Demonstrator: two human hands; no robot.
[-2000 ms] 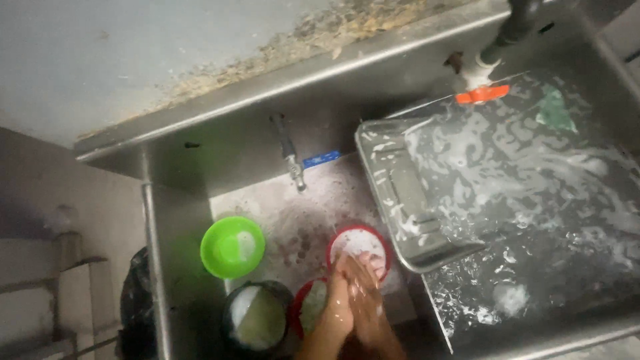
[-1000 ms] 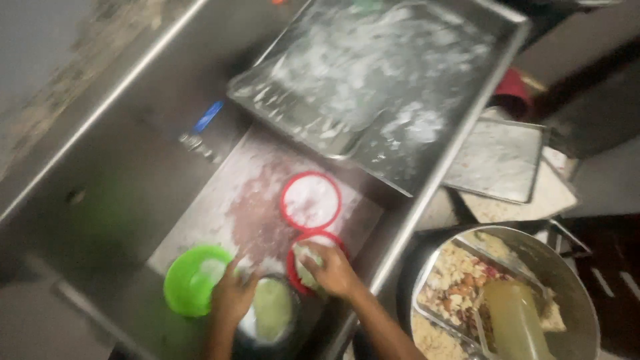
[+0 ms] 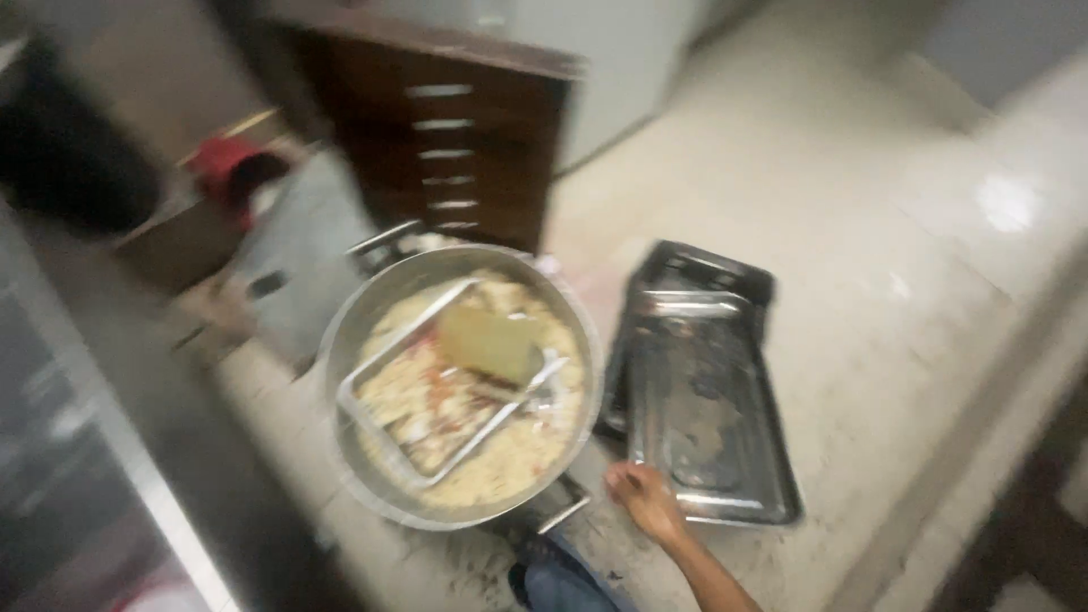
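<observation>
My right hand (image 3: 646, 501) comes in from the lower right, at the near left corner of a rectangular metal tray (image 3: 714, 408). Its fingers look curled; blur hides whether they touch the tray or hold anything. That tray lies on a darker tray (image 3: 701, 263) on the floor. To the left of my right hand stands a large round metal pot (image 3: 336, 425) with pale, wet food scraps (image 3: 501, 476). A rectangular metal pan (image 3: 425, 476) sits tilted inside the pot, and a yellowish-green object (image 3: 489, 340) lies over the scraps. My left hand is out of view.
The metal sink edge (image 3: 161, 501) runs along the left. Beyond the pot are a flat grey panel (image 3: 306, 255), a red object (image 3: 225, 170) and a dark brown slotted crate or cabinet (image 3: 450, 127). A trouser leg (image 3: 561, 578) shows at the bottom, beside the pot.
The view has swung right, from the sink to the floor. My right hand has left the bowls in the sink and is now beside the trays. My left hand, earlier at the green bowl, is out of view.
</observation>
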